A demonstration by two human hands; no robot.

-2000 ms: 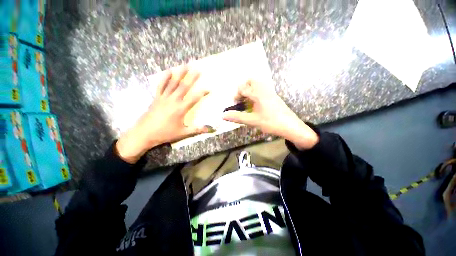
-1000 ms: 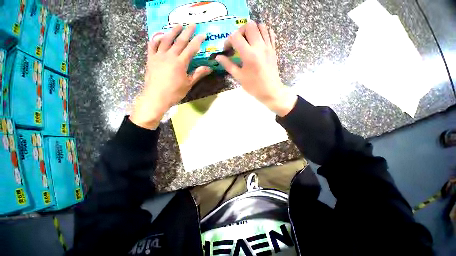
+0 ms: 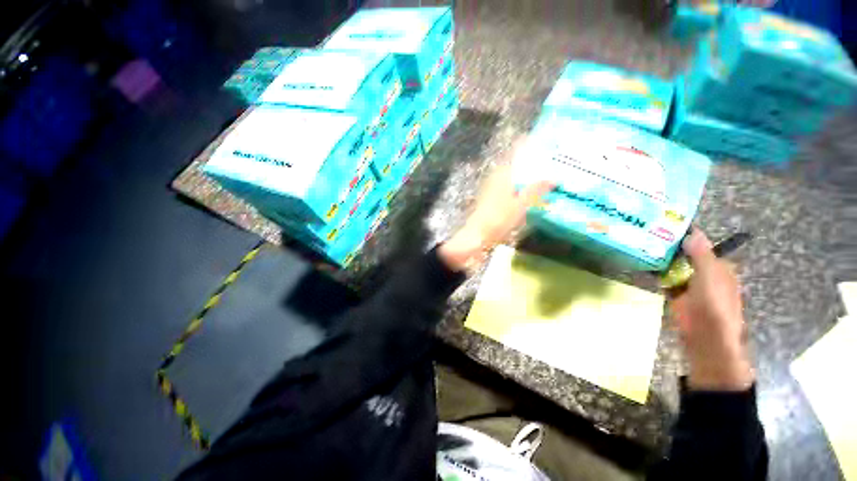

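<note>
A teal carton [image 3: 611, 193] with a white cartoon face and dark lettering is between my hands, just beyond the pale yellow label sheet [image 3: 573, 324]. My left hand [image 3: 496, 218] holds the carton's left side, with its fingertips blurred. My right hand [image 3: 712, 305] is at the carton's right front corner. It also holds a small dark cutter [image 3: 731, 244] with a yellow part, whose dark end sticks out to the right. The carton's shadow falls on the sheet. No small sticker can be made out.
Stacked teal cartons [image 3: 348, 160] stand at the left table edge. Another carton [image 3: 615, 94] lies behind the held one, and more [image 3: 771, 80] are piled at the far right. Loose pale sheets [image 3: 832, 376] lie at the right edge. Yellow-black tape [image 3: 202, 315] marks the floor.
The view has swung left. My hands have moved from the sheet to the carton, then apart to its two sides. The cutter shows again at my right hand.
</note>
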